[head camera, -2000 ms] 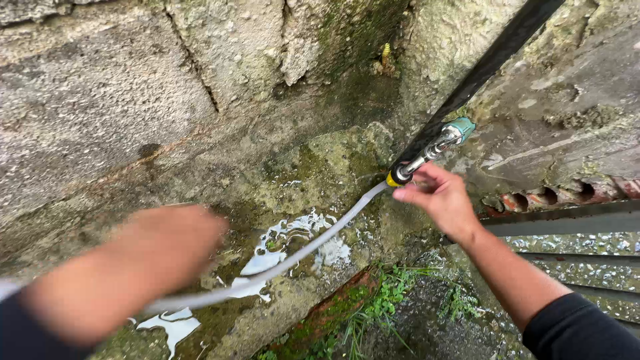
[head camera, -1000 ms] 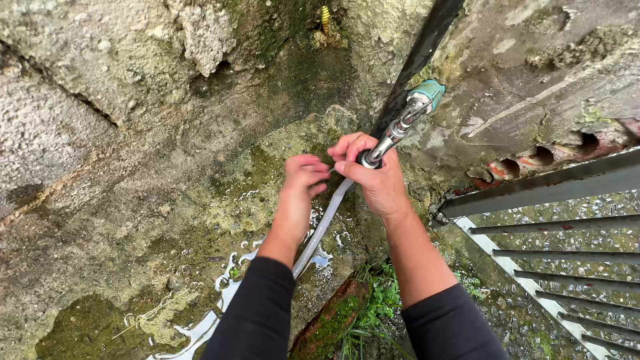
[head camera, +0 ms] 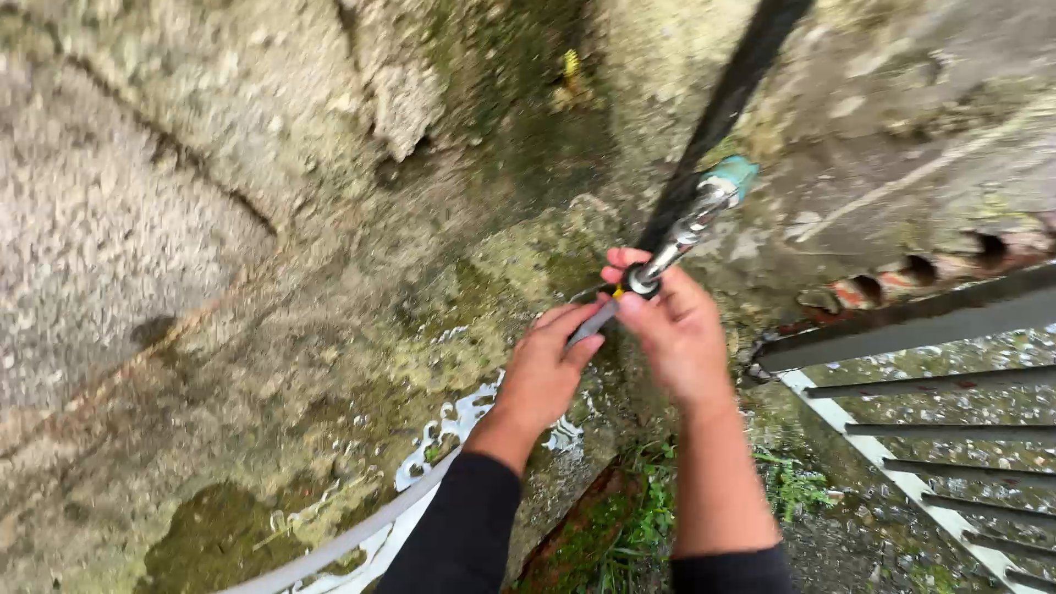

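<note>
A chrome tap with a green part at its far end stands against a black pole. At its outlet sits a black and yellow hose connector, with my right hand closed around it, thumb in front and fingers behind. A pale grey hose runs from the connector down to the lower left, passing behind my left forearm. Just below the connector my left hand grips the hose between thumb and fingers. Both hands are close together.
A rough stone wall rises at the left. Spilled water lies on the mossy concrete below. A metal grating and a broken row of hollow brick are at the right, with green weeds at the bottom.
My left hand, at the lower left two seconds ago, has come up to the hose beside the connector. My right hand remains at the tap's outlet. The view has shifted.
</note>
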